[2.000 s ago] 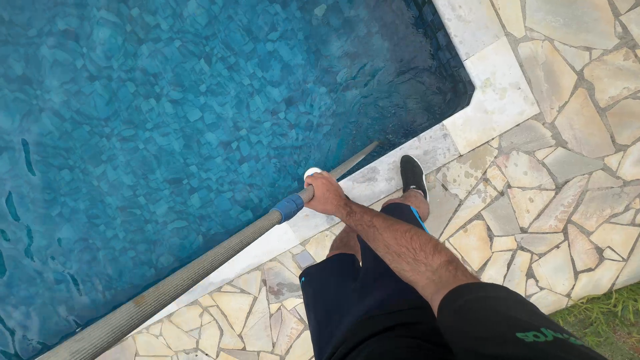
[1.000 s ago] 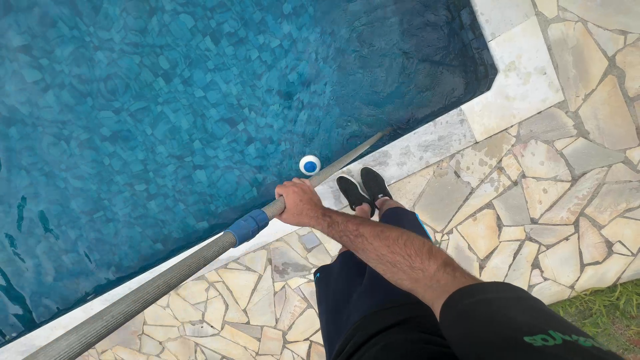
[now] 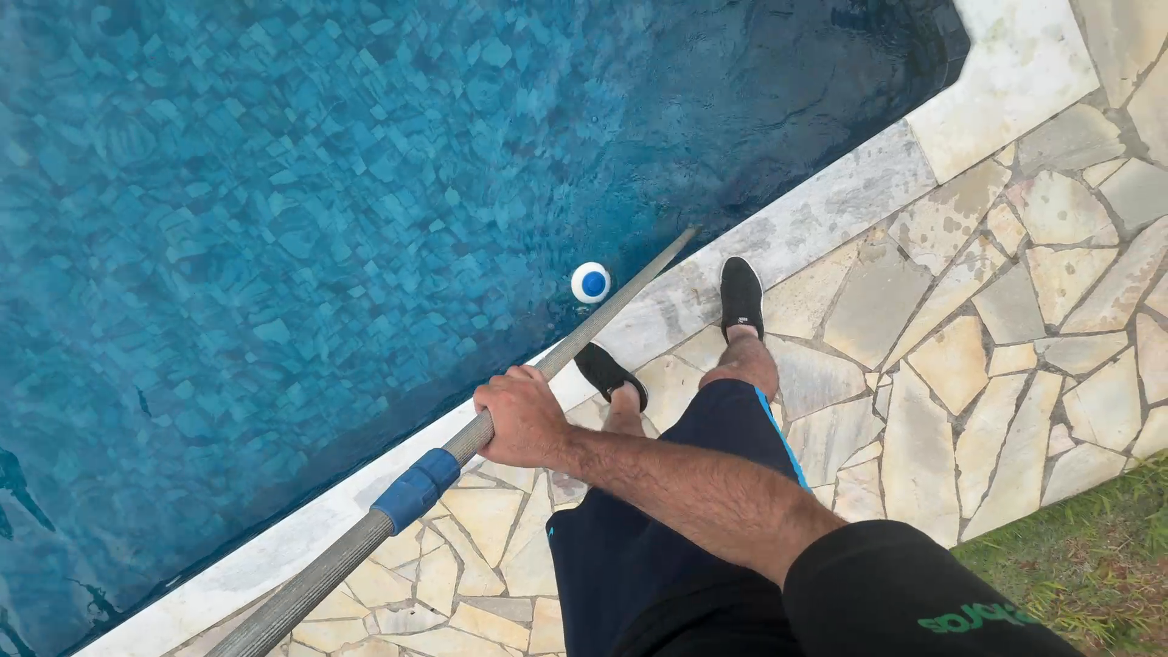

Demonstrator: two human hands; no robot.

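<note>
My right hand is wrapped around a long grey telescopic pole, just above its blue locking collar. The pole slants from the bottom left, over the pool's edge, and its far end dips into the water beside the coping near the corner. Close to the pole a round white float with a blue centre sits at the water's surface. Whatever is fixed to the submerged end of the pole is hidden. My left hand is not in view.
Blue-tiled pool water fills the upper left. Pale stone coping borders it, with irregular stone paving beyond. My black shoes stand at the coping, feet apart. Grass lies at the lower right.
My feet, side by side one second ago, are now apart. The white and blue float, mostly hidden behind my hand two seconds ago, shows fully. My right hand stays on the pole.
</note>
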